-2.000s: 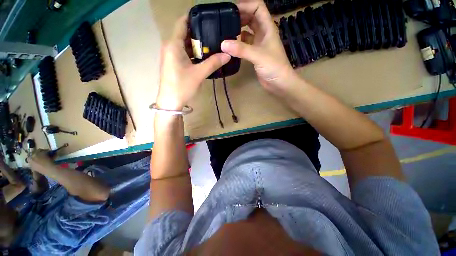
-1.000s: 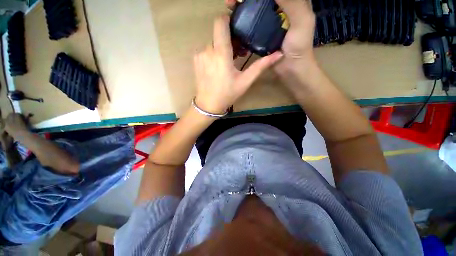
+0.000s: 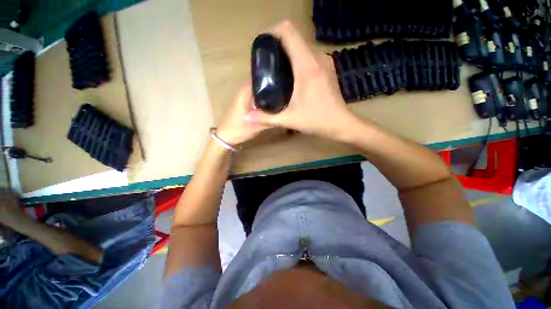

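A black rounded oblong unit [image 3: 272, 73] is held above the cardboard, with its narrow glossy side facing me. My right hand [image 3: 314, 84] is closed round its right side, with the thumb at its lower end. My left hand [image 3: 243, 117] is at its lower left, mostly behind the right hand and the unit; its fingers are partly hidden. The unit's inside and its cable leads cannot be seen.
Rows of black covers [image 3: 396, 66] stand at the back right, and more stacks [image 3: 101, 137] stand at the left. Wired units with pale labels [image 3: 487, 95] fill the far right, cables hanging. Brown cardboard [image 3: 417, 117] covers the green-edged bench. A co-worker's arm [image 3: 51, 232] is at the lower left.
The unit has turned from its broad face to its narrow side and moved slightly left. Its dangling leads and yellow part no longer show. The view has shifted, showing more units at the right.
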